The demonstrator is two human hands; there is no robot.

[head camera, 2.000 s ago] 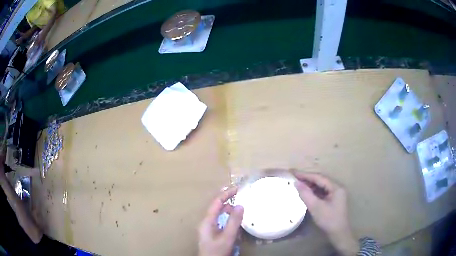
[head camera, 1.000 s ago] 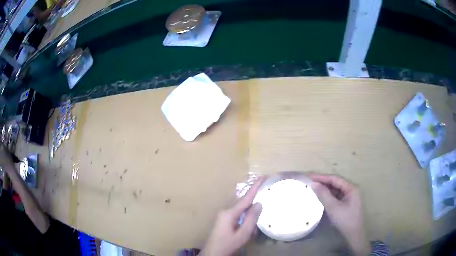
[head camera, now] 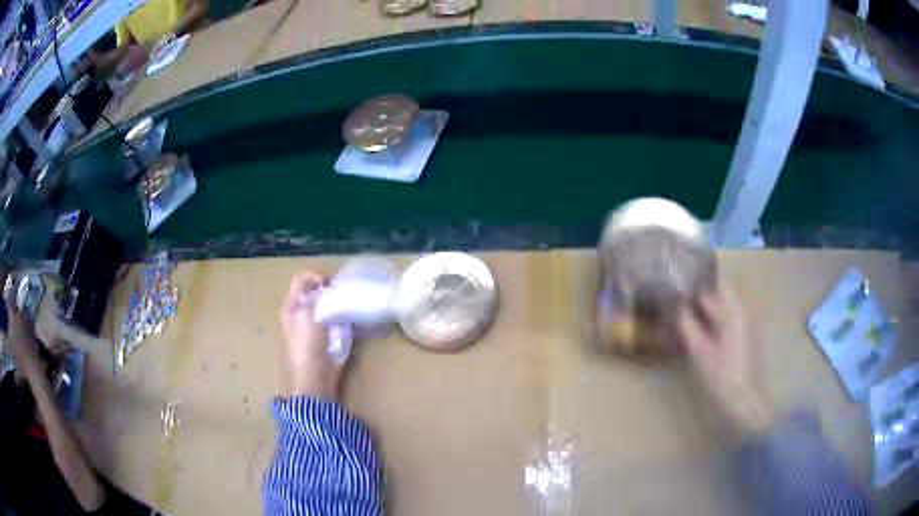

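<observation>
One round housing (head camera: 450, 302), pale with a shiny copper-toned face, lies on the tan bench in front of me. My left hand (head camera: 312, 328), in a striped sleeve, grips a crumpled white wrapping sheet (head camera: 365, 292) just left of this housing; the sheet is blurred and reaches the housing's left edge. My right hand (head camera: 717, 348) is blurred and holds another round housing (head camera: 657, 272) by its right side, tilted above the bench near the white upright. The fingers behind that housing are hidden.
Two fixtures (head camera: 855, 333) with posts lie at the right edge. The green conveyor (head camera: 564, 131) behind the bench carries housings on fixtures (head camera: 388, 161). A white upright (head camera: 771, 131) stands behind right. Small parts (head camera: 149, 307), a black box (head camera: 86, 267) and a neighbour's arm (head camera: 60, 423) are left.
The housing held in both hands is now in my right hand alone, raised and tilted. My left hand has moved left and taken the white sheet, and a copper-toned housing now shows there.
</observation>
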